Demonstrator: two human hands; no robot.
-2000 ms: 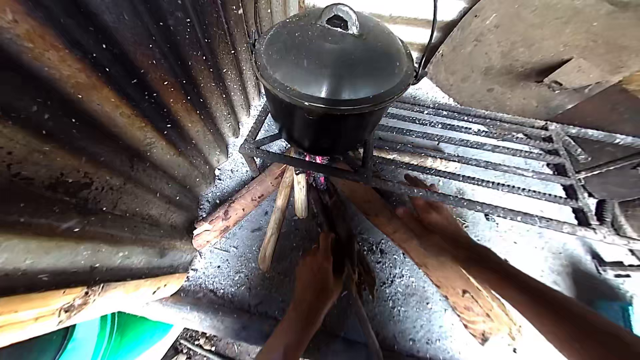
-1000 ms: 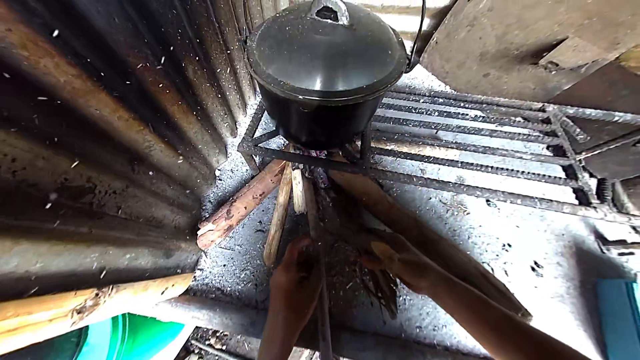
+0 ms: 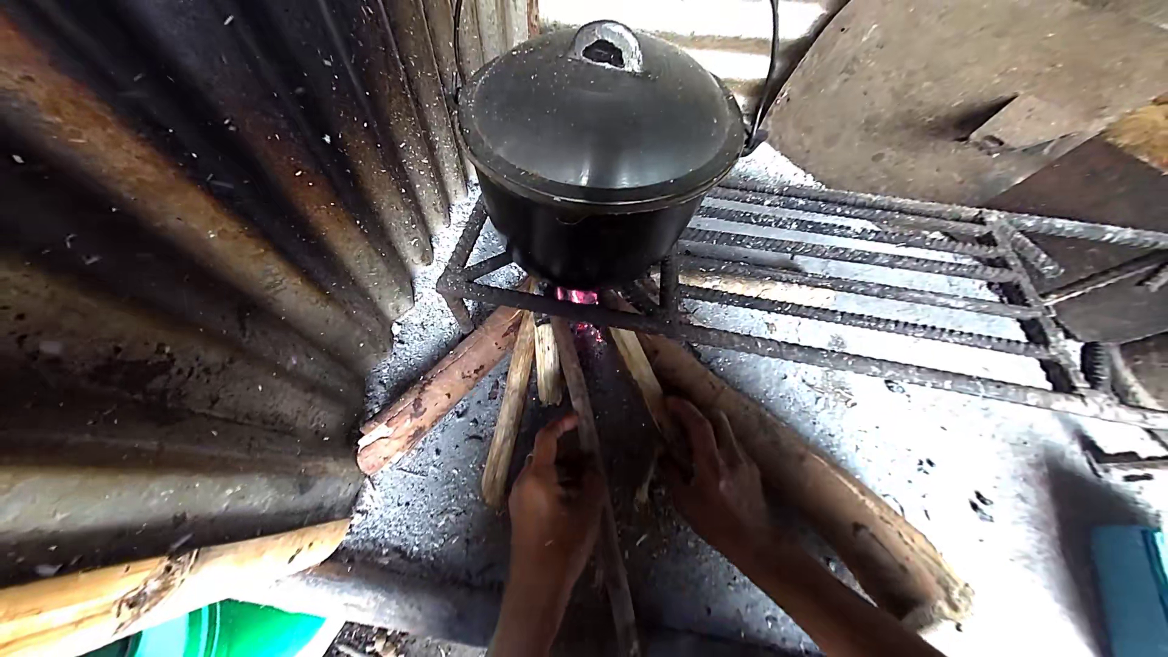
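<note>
A black lidded cooking pot [image 3: 602, 137] sits on a blackened metal bar grate [image 3: 858, 356] over glowing embers [image 3: 584, 315]. My left hand [image 3: 557, 493] is at the left side of a long thin stick [image 3: 593, 456]; whether its fingers grip it is unclear. My right hand [image 3: 721, 474] is closed on a pale split stick [image 3: 643, 379] whose far end lies beneath the grate. Just right of that hand lies a thick log [image 3: 803, 456]. Left of my hands are a reddish log [image 3: 438, 392], a pale stick [image 3: 511, 411] and a short split piece [image 3: 547, 365].
A sooty corrugated metal wall [image 3: 182, 228] stands at left. A wooden pole [image 3: 173, 584] and a green plastic container [image 3: 246, 630] are at lower left. Large brown sheets [image 3: 912, 100] lean behind the grate, and a blue object [image 3: 1127, 584] is at lower right.
The pale split stick now shows in my right hand, pointing under the grate. The embers show more brightly than one second ago. The thick log's near end has shifted right since two seconds ago.
</note>
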